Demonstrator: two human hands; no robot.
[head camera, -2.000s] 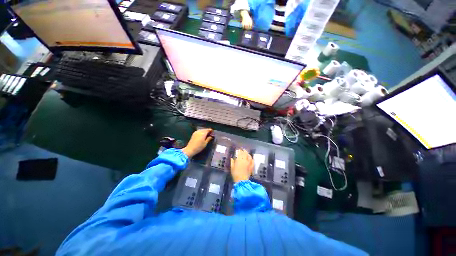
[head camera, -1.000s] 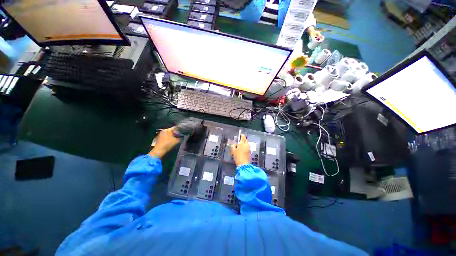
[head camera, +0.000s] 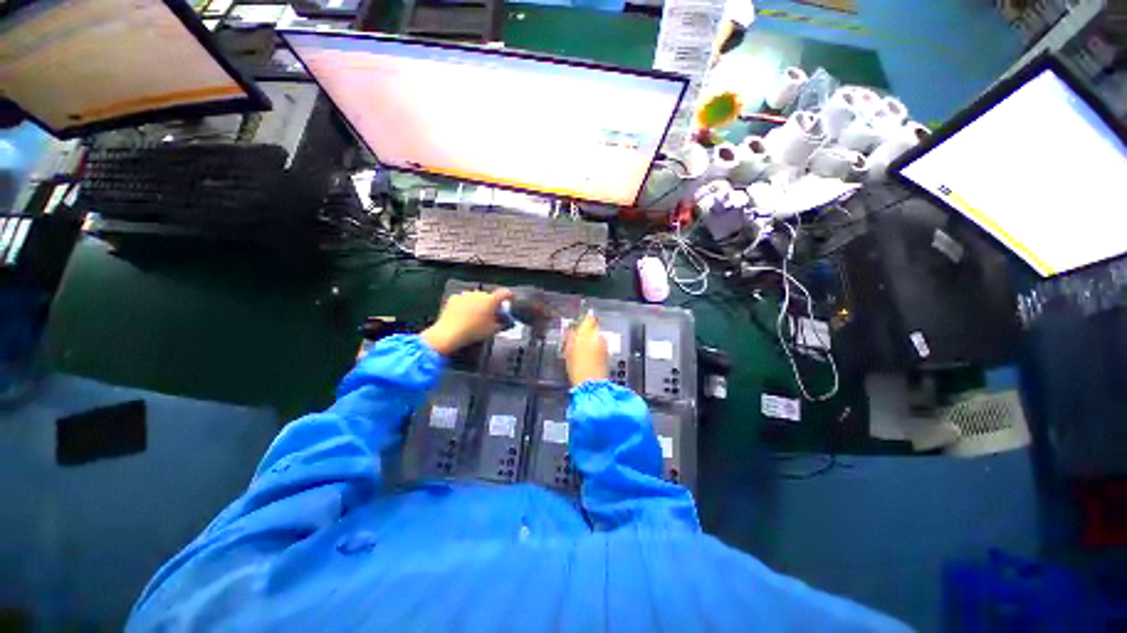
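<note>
A grey translucent tray (head camera: 683, 464) lies in front of me, with two rows of flat grey devices that carry white labels and black dots. My left hand (head camera: 466, 322) is over the tray's upper left part. It grips a dark blurred object (head camera: 529, 312), perhaps a device or a scanner, above the upper row. My right hand (head camera: 586, 351) is over the middle of the upper row, fingers pointing forward. Whether it holds something small and pale is unclear. My right sleeve covers part of the lower row.
A light keyboard (head camera: 509, 241) and a white mouse (head camera: 651, 280) lie beyond the tray, below the middle monitor (head camera: 494, 118). Cables (head camera: 791, 322) and white label rolls (head camera: 853, 118) crowd the right. A dark object (head camera: 381, 329) lies by my left sleeve.
My left hand has moved from the tray's corner, then off its left side with a grey object, and now back over the upper row. My right hand has stayed near the same pocket.
</note>
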